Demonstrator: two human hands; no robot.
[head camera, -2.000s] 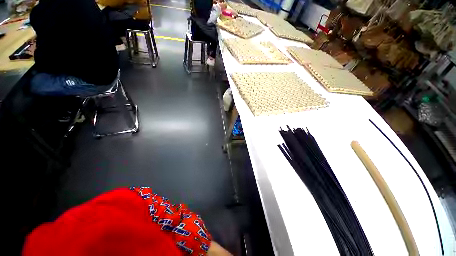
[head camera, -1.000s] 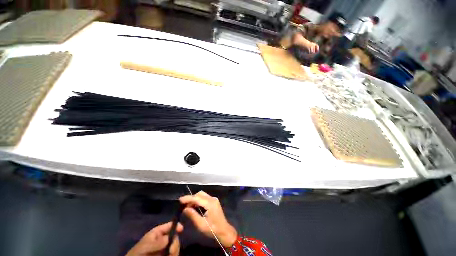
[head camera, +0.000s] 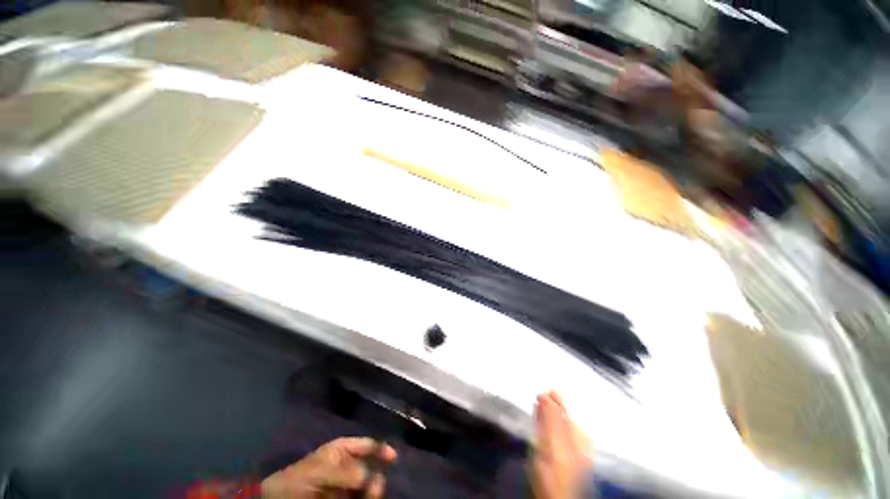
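The picture is blurred. My left hand (head camera: 332, 469) is low in front of the table, fingers curled; a dark patch shows at its fingertips, but I cannot tell if it holds a strap. My right hand (head camera: 560, 450) is at the table's near edge, fingers extended; I cannot tell if anything is in it. A thin pale streak (head camera: 400, 413) lies over the dark area between them. The strap bundle (head camera: 439, 261) lies diagonally across the white table (head camera: 337, 292). The small black paint pot (head camera: 434, 336) stands near the front edge.
Beyond the bundle lie a tan stick (head camera: 434, 179) and a single black strap (head camera: 459, 127). Ridged boards (head camera: 161, 146) are at the left and another ridged board (head camera: 788, 400) at the right. A plain tan board (head camera: 644, 190) and a blurred person (head camera: 707, 122) are at the far right.
The view has tilted and shifted left. My hands were close together on a black strap and a thin tool; now they are apart, the right one at the table edge.
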